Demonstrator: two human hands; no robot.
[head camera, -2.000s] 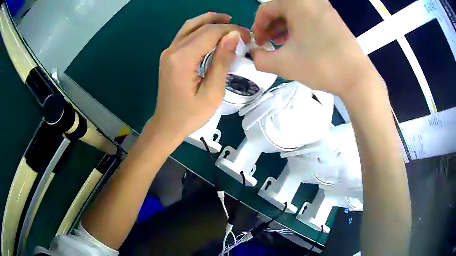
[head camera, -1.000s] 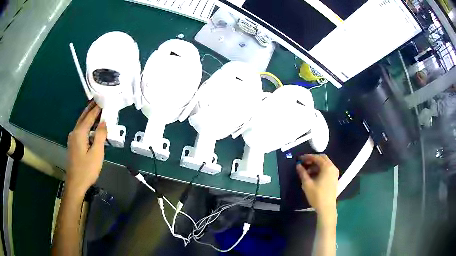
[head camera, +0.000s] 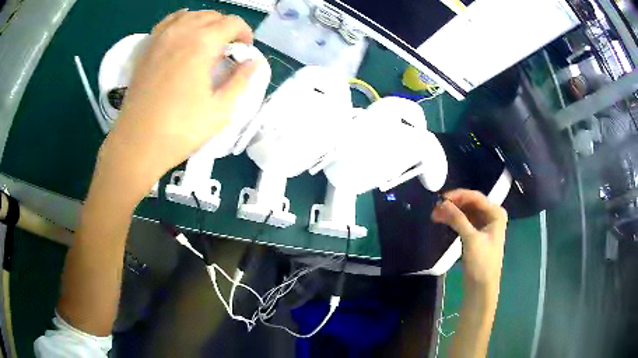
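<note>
Several white cameras stand in a row on the green mat, black leads hanging from their feet. My left hand (head camera: 175, 98) lies over the two leftmost cameras and hides much of them; its thumb and fingers grip the top of the second camera's head (head camera: 253, 87). The third camera (head camera: 308, 115) and the rightmost camera (head camera: 378, 143) stand untouched. My right hand (head camera: 476, 222) pinches a tiny dark thing, possibly a memory card, above the black pad (head camera: 413, 238). A small blue chip (head camera: 391, 197) lies on the pad.
A thin white antenna (head camera: 89, 91) rises at the left. White leads (head camera: 269, 308) bunch below the bench edge. Behind stand a monitor (head camera: 497, 42), a yellow tape roll (head camera: 364, 88) and a clear bag (head camera: 308, 35). A bulky black device (head camera: 521, 140) is at the right.
My left hand has moved from the leftmost camera's base up to the second camera's head. My right hand has shifted slightly right and up. Earlier, both hands were together at a camera head.
</note>
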